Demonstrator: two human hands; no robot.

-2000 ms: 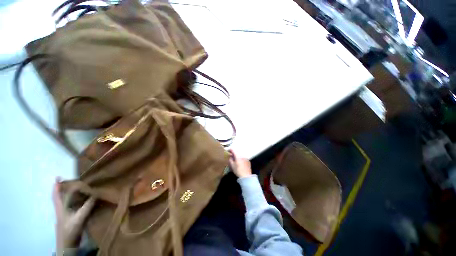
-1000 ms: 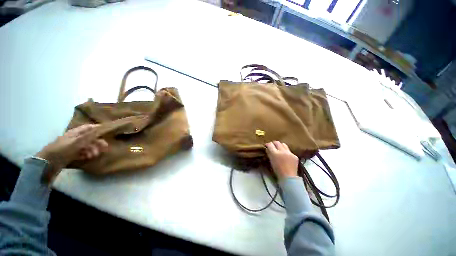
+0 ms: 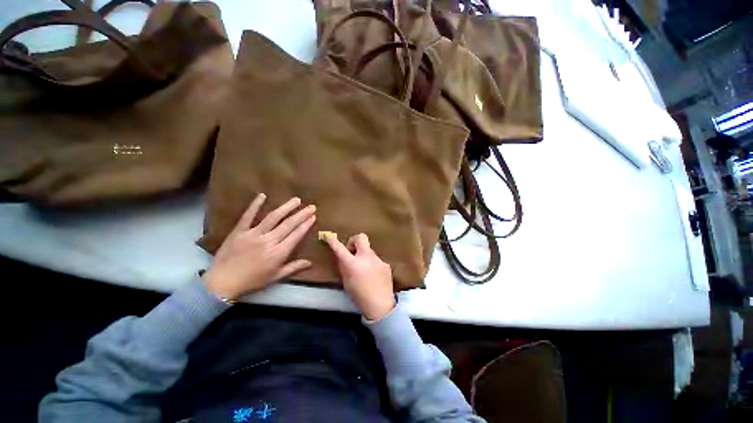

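A brown tote bag (image 3: pixel 330 157) lies flat on the white table in front of me, its mouth and handles pointing away. My left hand (image 3: pixel 262 252) rests palm down with fingers spread on its lower left front. My right hand (image 3: pixel 363 273) is at the lower right front, a fingertip touching the small gold logo plate (image 3: pixel 327 236); its other fingers are curled. The hand holds no visible tool.
Another brown tote bag (image 3: pixel 124 124) lies at the left. More brown bags (image 3: pixel 504 78) lie behind, with dark looped straps (image 3: pixel 499 194) trailing right. White sheets (image 3: pixel 599 103) lie at the right. A brown seat back (image 3: pixel 520 384) stands below the table edge.
One tote bag now lies directly before me, with both hands on it. My left hand has left the left bag, and my right hand has left the stacked bags. The view is closer to the bags.
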